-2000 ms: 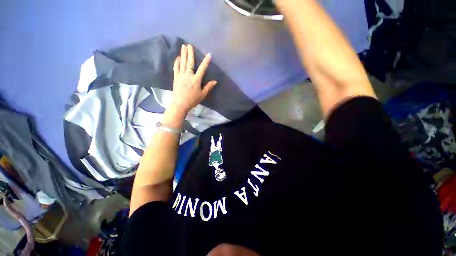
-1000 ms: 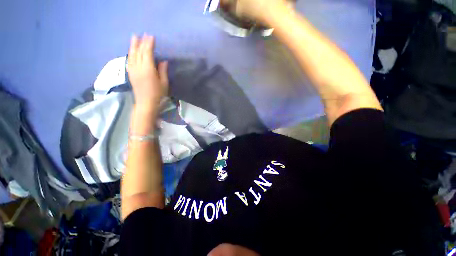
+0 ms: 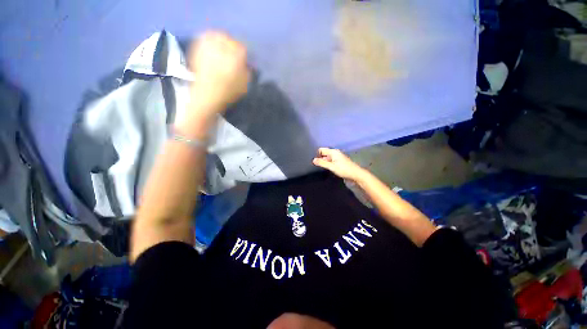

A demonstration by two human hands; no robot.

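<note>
A grey garment (image 3: 283, 122) with a pale inside (image 3: 132, 128) lies bunched on the lavender-blue table cover. Its pale pointed part with a dark strip sticks up at the top left. My left hand (image 3: 222, 67) is blurred and curled over the garment's upper middle; whether it grips cloth cannot be told. My right hand (image 3: 328, 160) is at the garment's near right corner, by the table's front edge, with its fingertips closed on the grey edge. No iron is in view.
The table cover (image 3: 277, 38) has a brownish stain (image 3: 367, 54) at the upper right. Other grey cloth (image 3: 16, 154) hangs over the left edge. Heaped clothes (image 3: 508, 225) lie below at the right, with red cloth (image 3: 547, 295) among them.
My right hand has left the iron and come down to the garment's near right corner. The iron has gone out of view. My left hand has curled and shifted right; the pale pointed part stands higher.
</note>
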